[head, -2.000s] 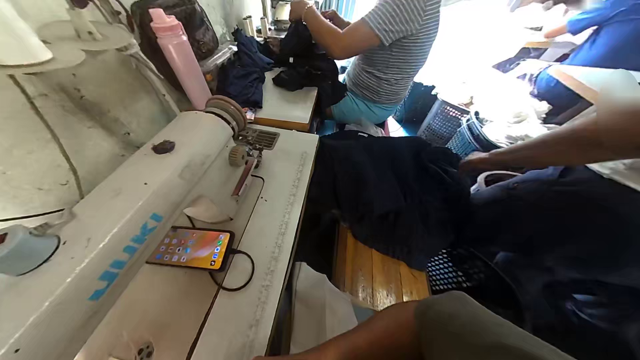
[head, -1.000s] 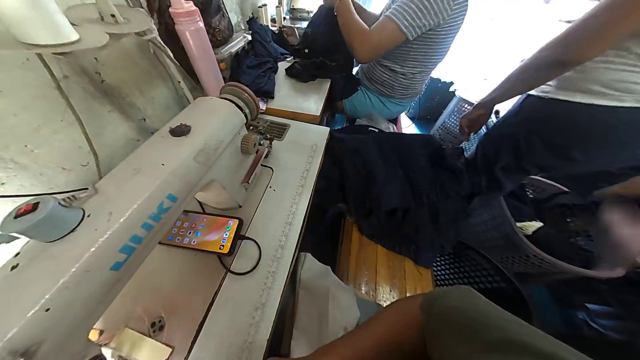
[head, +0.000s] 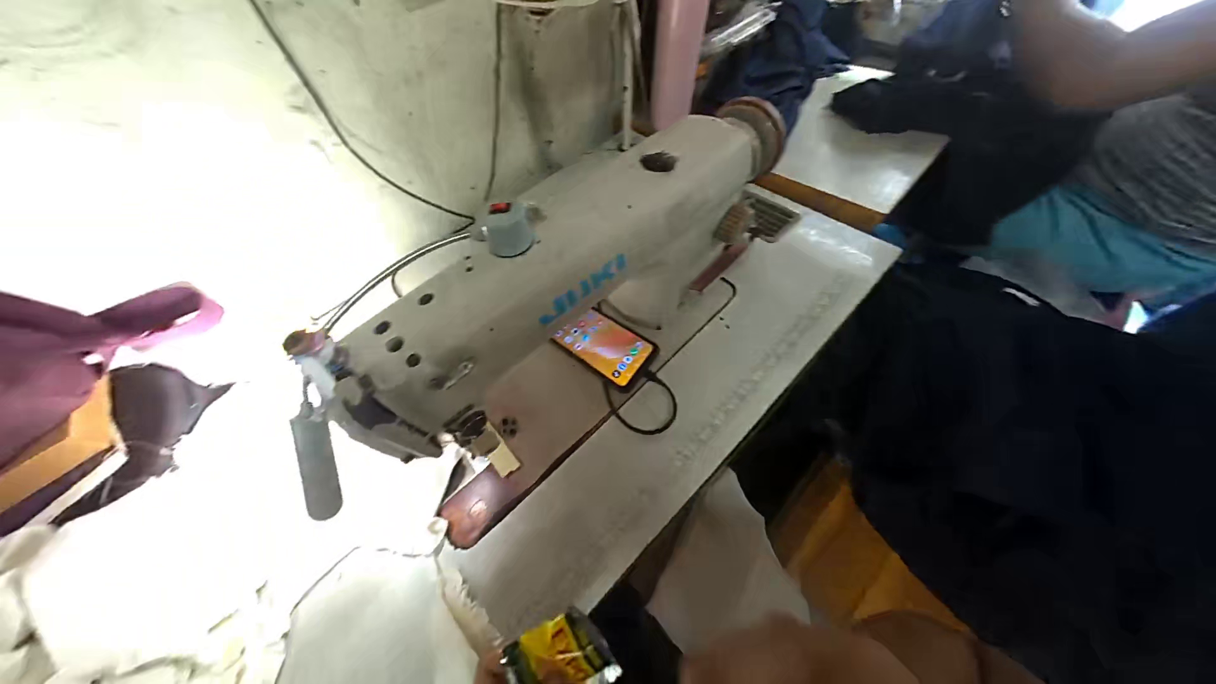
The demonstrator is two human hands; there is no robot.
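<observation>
At the bottom edge, the fingertips of my left hand (head: 488, 667) hold a shiny yellow and black packet (head: 559, 648) beside the sewing table's front edge. My right hand (head: 765, 654) is a blur to the right of the packet, so its fingers cannot be made out. Beyond them stands a white Juki sewing machine (head: 589, 247) on a pale tabletop (head: 750, 370). A lit smartphone (head: 608, 347) with a black cable lies on the machine bed. White cloth (head: 380, 617) lies at the table's left end, near my left hand.
Dark cloth (head: 1026, 427) fills the right side, over a wooden bench (head: 845, 541). Another person (head: 1121, 180) sits at the table behind. A pink bottle (head: 678, 62) stands behind the machine. Purple cloth (head: 66, 351) and a cardboard box (head: 57, 446) are at far left.
The view has swung left, bringing in the machine's needle end and the white cloth. My left hand with the packet has come into view. The person standing at the right is out of view.
</observation>
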